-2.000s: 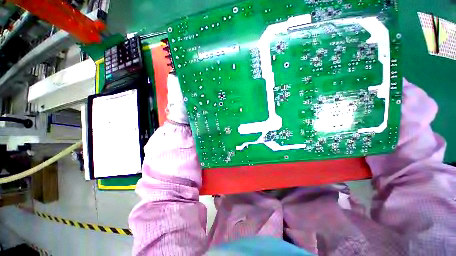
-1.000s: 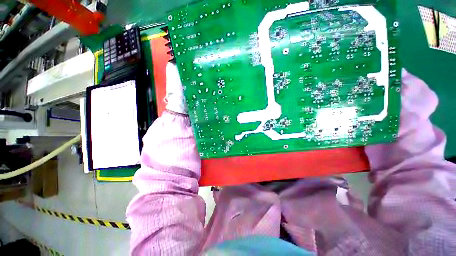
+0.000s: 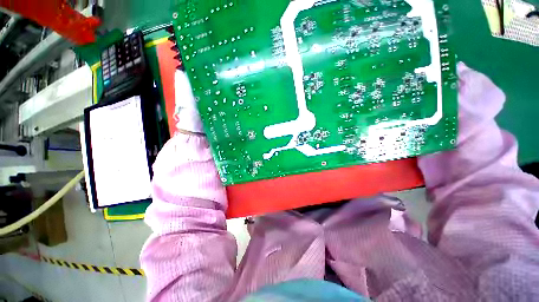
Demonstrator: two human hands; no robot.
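A large green circuit board [image 3: 266,94] faces me with its solder side, a broad silvery-white track and many small joints showing. It is above a red-orange pad [image 3: 331,187], tilted a little, its top cut off by the frame edge. My left hand [image 3: 186,106], in a white glove, is at the board's left edge; its fingers are hidden behind the board. My right hand is hidden behind the board's right side; only the pink sleeve [image 3: 481,112] shows there.
At left are a white check sheet on a black clipboard [image 3: 118,154] and a black calculator [image 3: 122,59]. A white dotted card [image 3: 517,20] with a dark thin tool on it lies top right on the green bench. Red-orange wrapped rail is top left.
The view has shifted, so board, pad and clipboard sit further left and higher in the frame. The board appears slightly more rotated. It is still held over the pad.
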